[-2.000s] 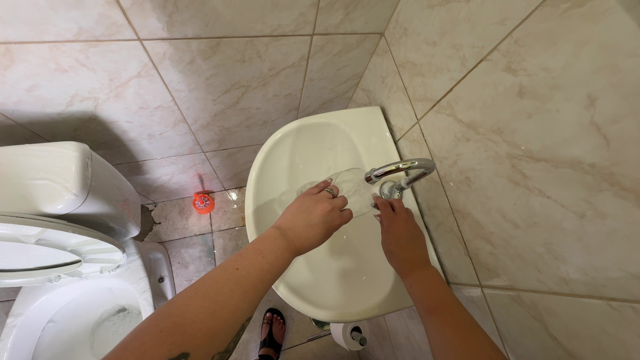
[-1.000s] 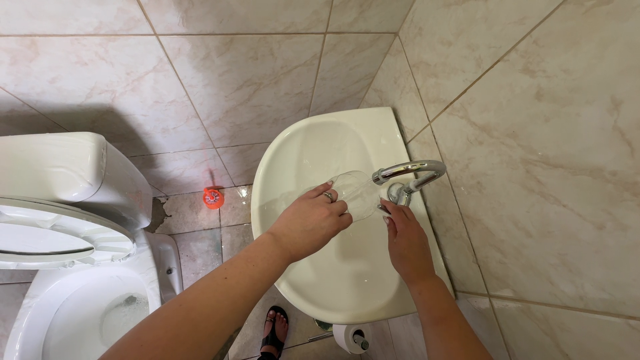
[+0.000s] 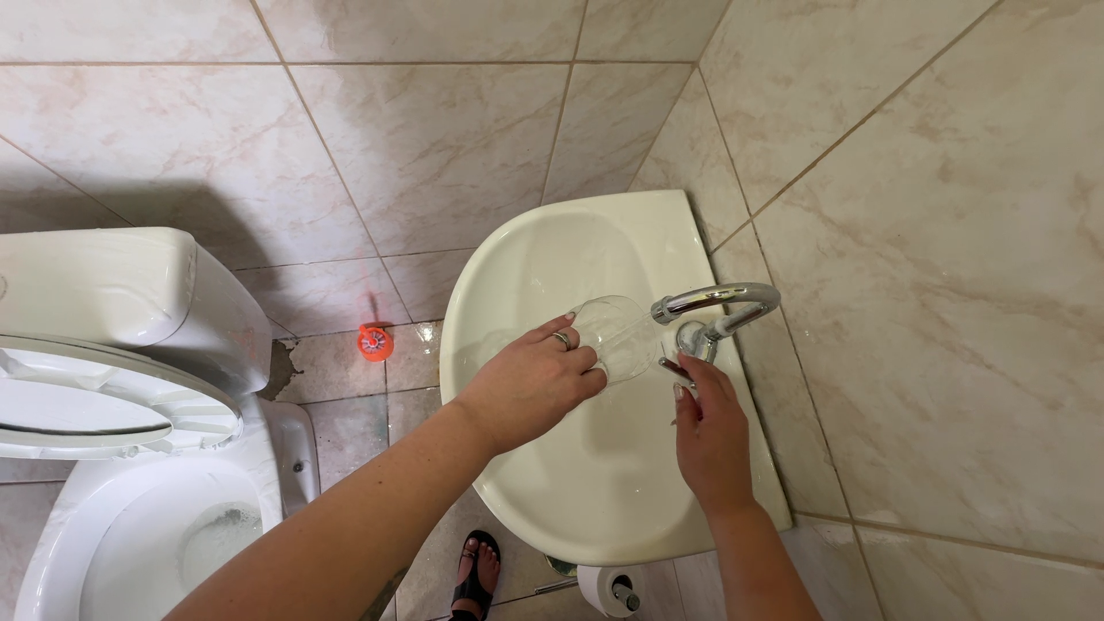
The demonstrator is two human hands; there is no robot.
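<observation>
A white ceramic washbasin is in the middle of the head view. My left hand, a ring on one finger, is closed on the edge of a clear see-through container, which is tilted over the basin with its right side under the spout. A curved chrome faucet rises from the basin's right side, and what looks like a thin stream runs from its spout into the container. My right hand has its thumb and fingers around the faucet's small metal handle.
A toilet with its seat raised and its tank stands at the left. An orange plastic object lies on the floor by the wall. Below the basin are a toilet paper roll and a sandaled foot. Tiled walls enclose the basin's back and right.
</observation>
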